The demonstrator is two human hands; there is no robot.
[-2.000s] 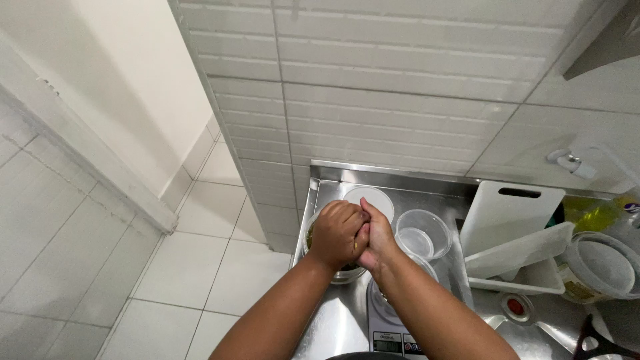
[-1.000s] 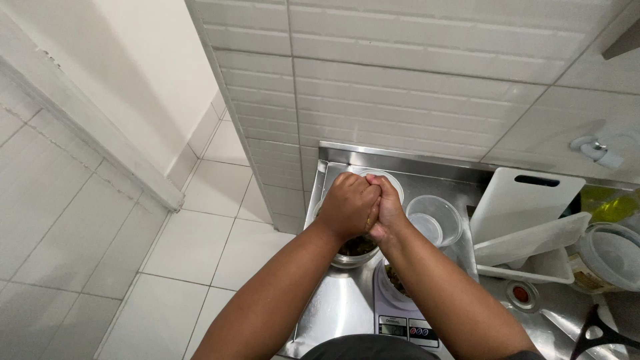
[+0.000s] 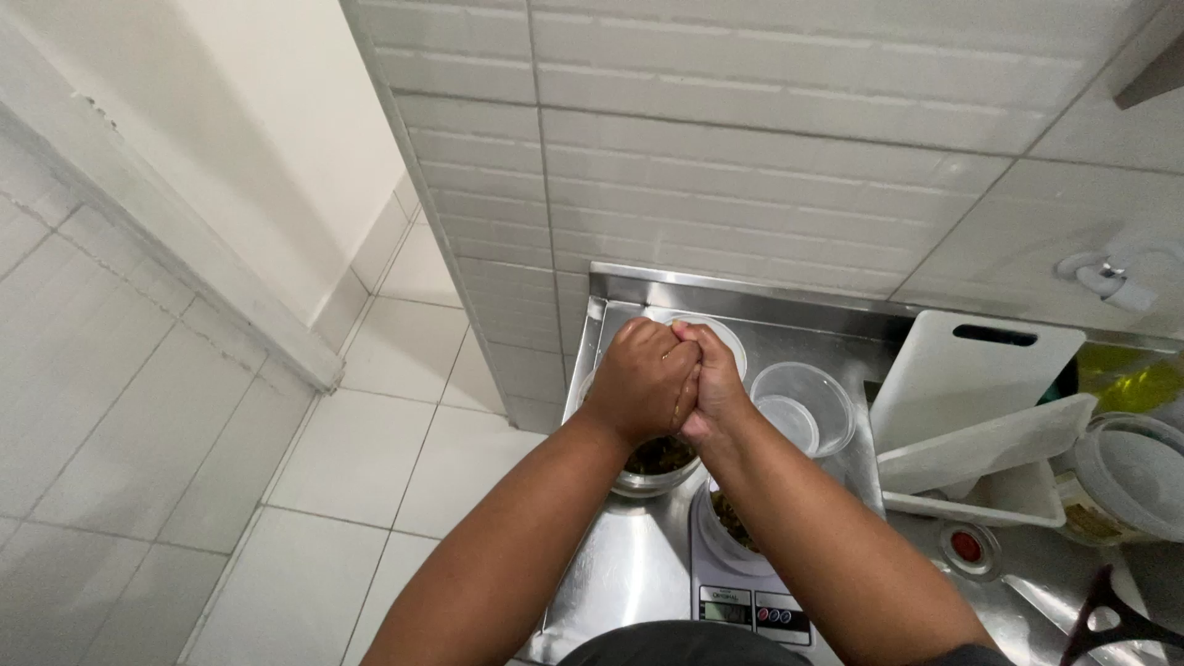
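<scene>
My left hand (image 3: 646, 381) and my right hand (image 3: 714, 375) are clasped tightly together and look wet. Whatever may be between the palms is hidden. Below them a bowl (image 3: 638, 485) holds dark greenish food, partly covered by my left hand and wrist. Under my right forearm a white kitchen scale (image 3: 708, 564) carries a clear tub (image 3: 726, 546) with similar food. Behind my hands lies a round white lid or container (image 3: 731, 344), mostly covered. A transparent plastic tub (image 3: 803, 407) with no food visible in it stands to the right of my hands.
The steel counter has a raised back edge (image 3: 758, 301) against the tiled wall. On the right are a white cutting board (image 3: 971, 379), white trays (image 3: 980, 444), a lidded plastic bucket (image 3: 1110, 472), a sink strainer (image 3: 969, 548) and a dark-handled tool (image 3: 1115, 620). A tap (image 3: 1110, 282) juts from the wall.
My hands remain clasped over the bowl, with small shifts in how they press together. More of the bowl's food shows below them than two seconds ago.
</scene>
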